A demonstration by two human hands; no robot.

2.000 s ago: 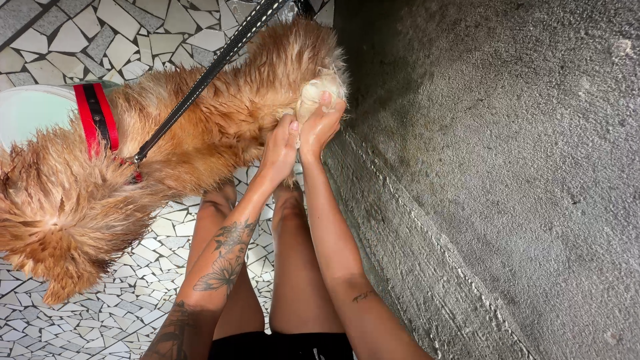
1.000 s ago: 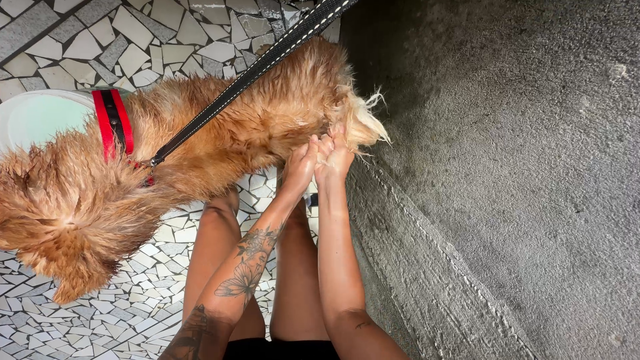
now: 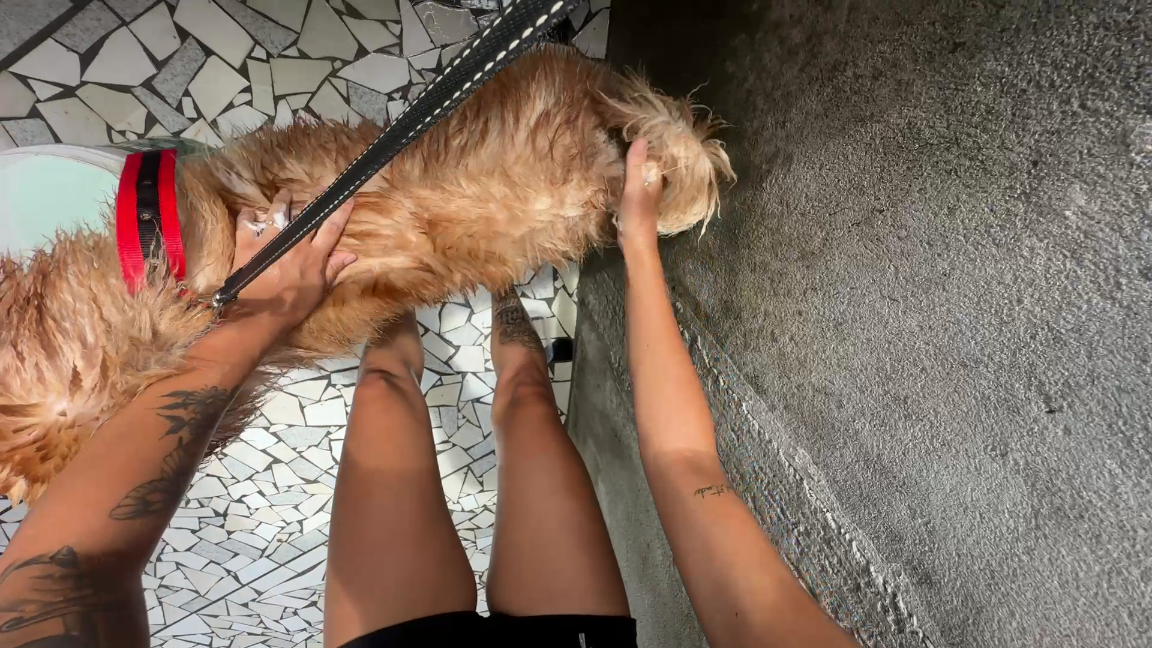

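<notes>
A wet, golden-haired dog (image 3: 468,198) stands across the view, its head at the lower left and its paler tail end at the right. Around its neck is a red and black collar (image 3: 150,216), and a black leash with white stitching (image 3: 387,148) runs from it up to the top edge. My left hand (image 3: 292,256) lies spread on the dog's side just behind the collar, partly under the leash, with white lather on the fingers. At the base of the tail (image 3: 697,166), my right hand (image 3: 641,189) rests against the fur with some lather; its fingers are partly hidden.
A rough grey concrete wall (image 3: 918,270) fills the right side, close to the dog's rear. The floor is broken-tile mosaic (image 3: 297,540). A pale green round container (image 3: 54,193) stands at the left beyond the collar. My bare legs are below the dog.
My left hand has moved from beside my right hand at the dog's rear to the side behind the collar. The right hand remains at the rear, now against the tail.
</notes>
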